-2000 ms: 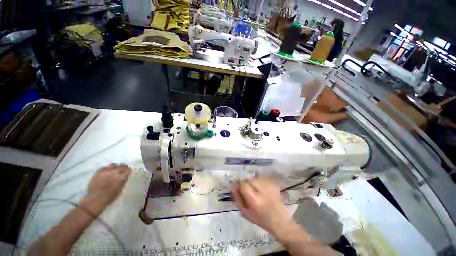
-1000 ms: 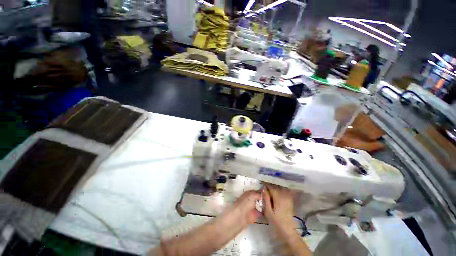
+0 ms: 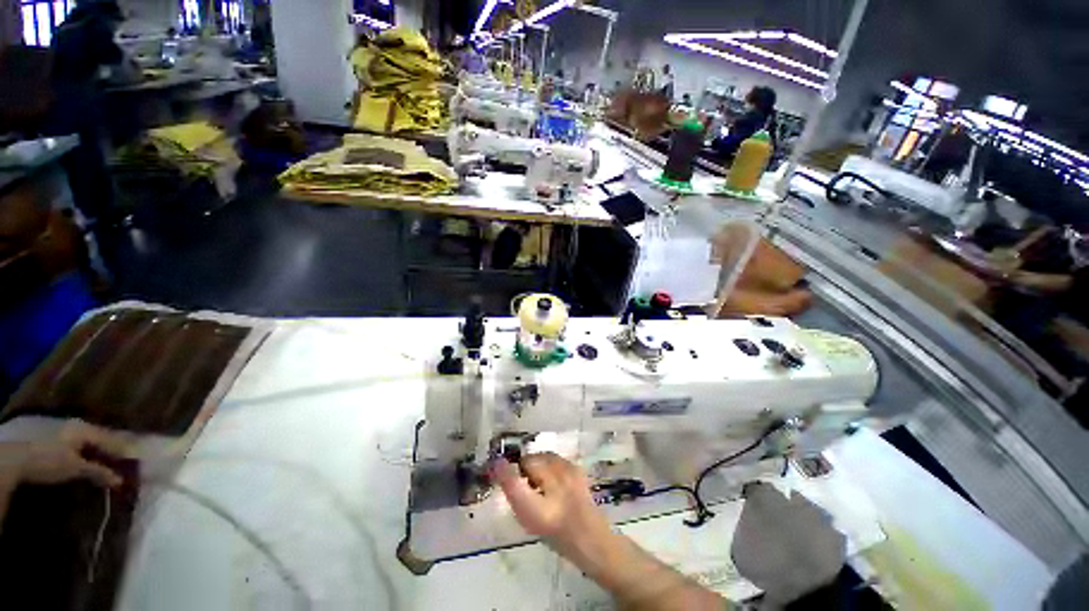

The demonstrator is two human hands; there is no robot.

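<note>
The white sewing machine (image 3: 645, 412) stands in front of me. My right hand (image 3: 543, 495) is under the left end of its arm, with the fingertips at the presser foot and needle area (image 3: 478, 475); whether they hold anything is unclear. My left hand (image 3: 86, 458) is at the far left over the lower brown panel (image 3: 54, 537), with its fingertips by a dark red patch near the panel's upper right corner. A fine pale thread hangs below the fingertips. Black thread snips (image 3: 621, 489) lie under the arm, beside a black cord (image 3: 705, 483).
Another brown panel (image 3: 120, 370) lies on grey board behind my left hand. A grey scrap (image 3: 786, 543) lies right of the machine. A yellow spool (image 3: 541, 316) stands on top. A metal rail (image 3: 943, 382) runs along the right. Yellow piles (image 3: 370, 167) and other machines stand behind.
My hands were together under the arm one second ago. My left hand has since moved far left to the brown panel, and my right hand has moved left to the needle area.
</note>
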